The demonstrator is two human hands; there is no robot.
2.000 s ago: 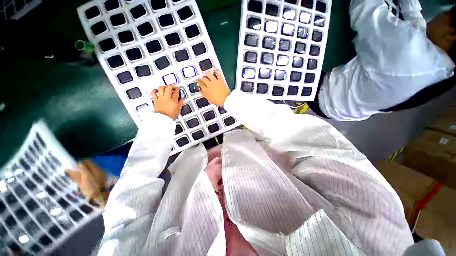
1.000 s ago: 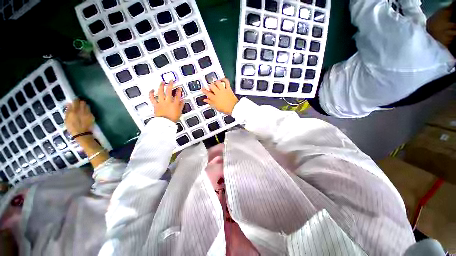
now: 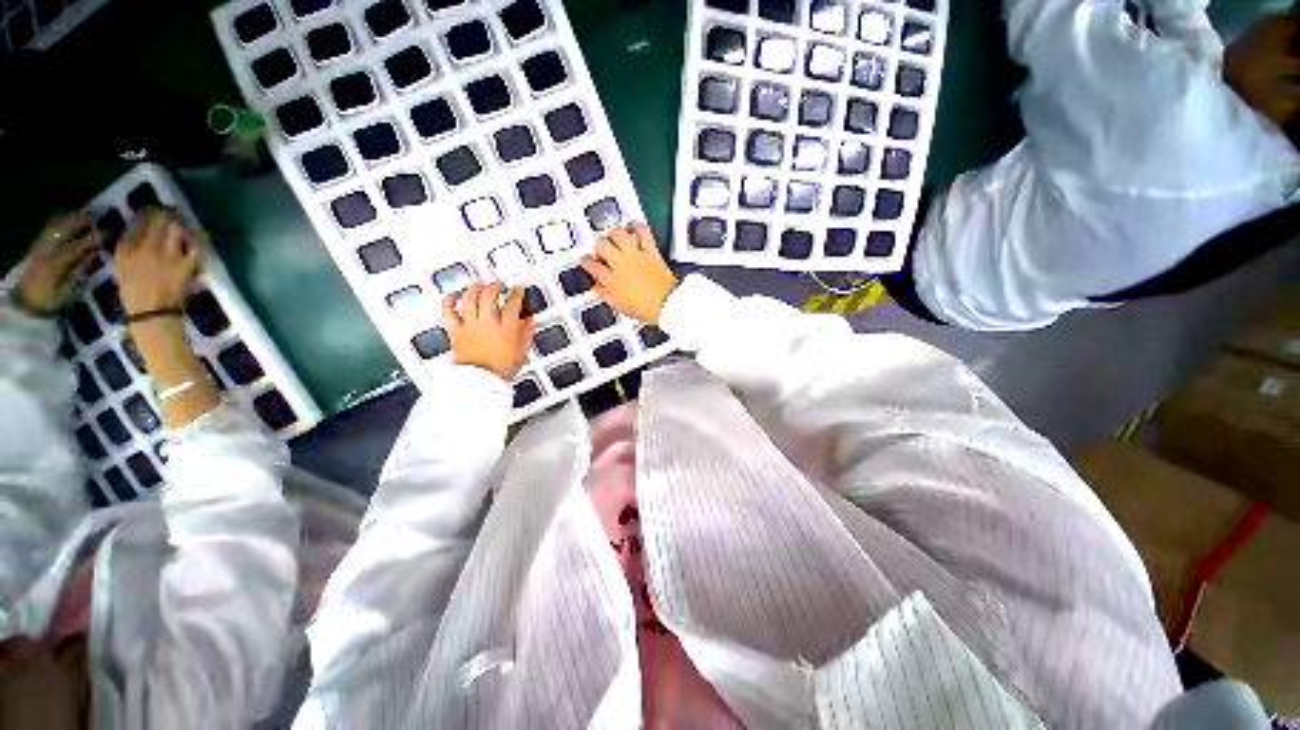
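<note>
A large white pocket tray [image 3: 414, 235] lies tilted in front of me on the dark green bench. Most pockets show dark rounded-square units [image 3: 458, 164]; several near the middle look pale or bright, one a pale-faced unit [image 3: 483, 213]. My left hand [image 3: 489, 330] rests over the near part of the tray, fingers bent down onto the pockets. My right hand [image 3: 629, 274] is at the tray's right edge, fingertips over the pockets beside that edge. Whether either hand's fingertips hold a small part cannot be seen.
A second filled tray [image 3: 788, 264] lies to the right, near a person in a white smock [image 3: 1105, 164]. At left, another person's hands [image 3: 157, 264] are over a third tray [image 3: 271, 374]. A green round object [image 3: 224, 117] is beyond my tray. Cardboard boxes [image 3: 1205, 428] stand lower right.
My left hand has moved slightly nearer me. My right hand has shifted right to the tray's edge. More pockets mid-tray look pale. At left, the neighbour's tray was laid down and both their hands are now over it.
</note>
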